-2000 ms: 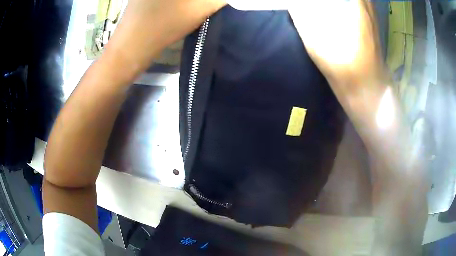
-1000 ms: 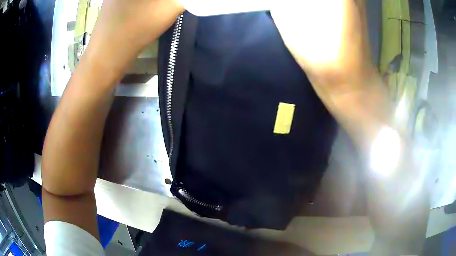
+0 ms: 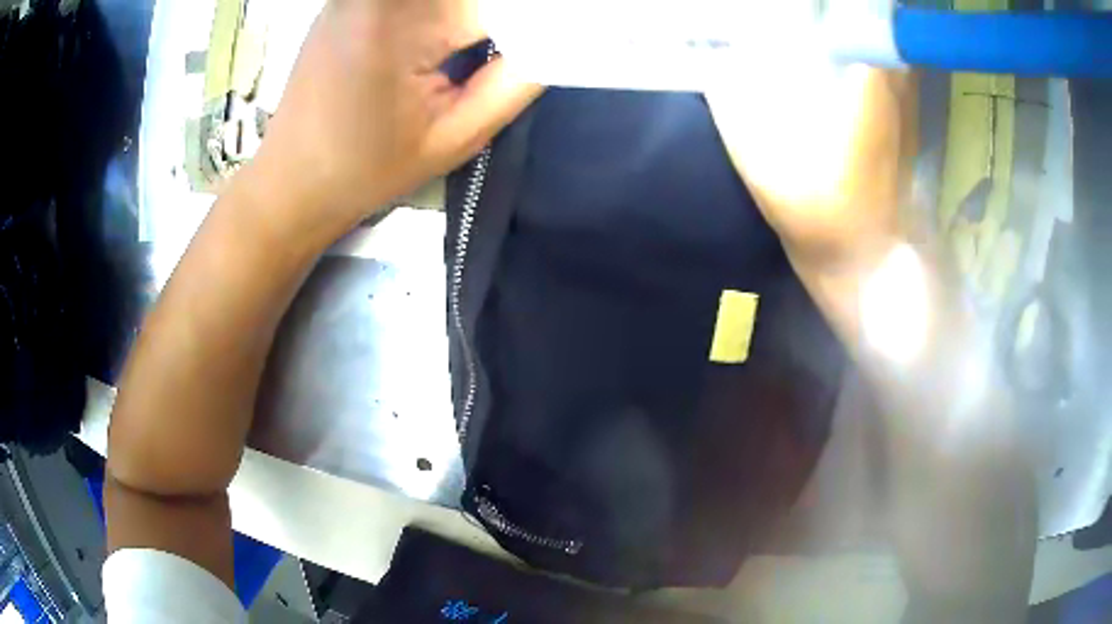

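A black fabric bag body (image 3: 610, 354) lies flat in front of me on the metal table, its lower edge near the table's front edge. A silver-toothed zipper (image 3: 462, 262) runs down its left side and curves along the bottom left. A small yellow patch (image 3: 734, 327) is on its right part. My left hand (image 3: 409, 104) pinches the bag's upper left edge, with a bit of black fabric between thumb and fingers. My right hand (image 3: 829, 159) is at the bag's upper right, overexposed; its fingers are hidden behind the white machine head (image 3: 659, 43).
A blue air hose (image 3: 1000, 43) crosses the upper right. Yellow-taped frame strips (image 3: 976, 159) stand on both sides. A black heap (image 3: 55, 244) is at the far left. A dark cloth (image 3: 488, 585) with a blue mark is below the table's cream edge (image 3: 329, 524).
The bag has shifted right and down in the picture. The white machine head and blue hose now show more at the top. More of my left hand is visible.
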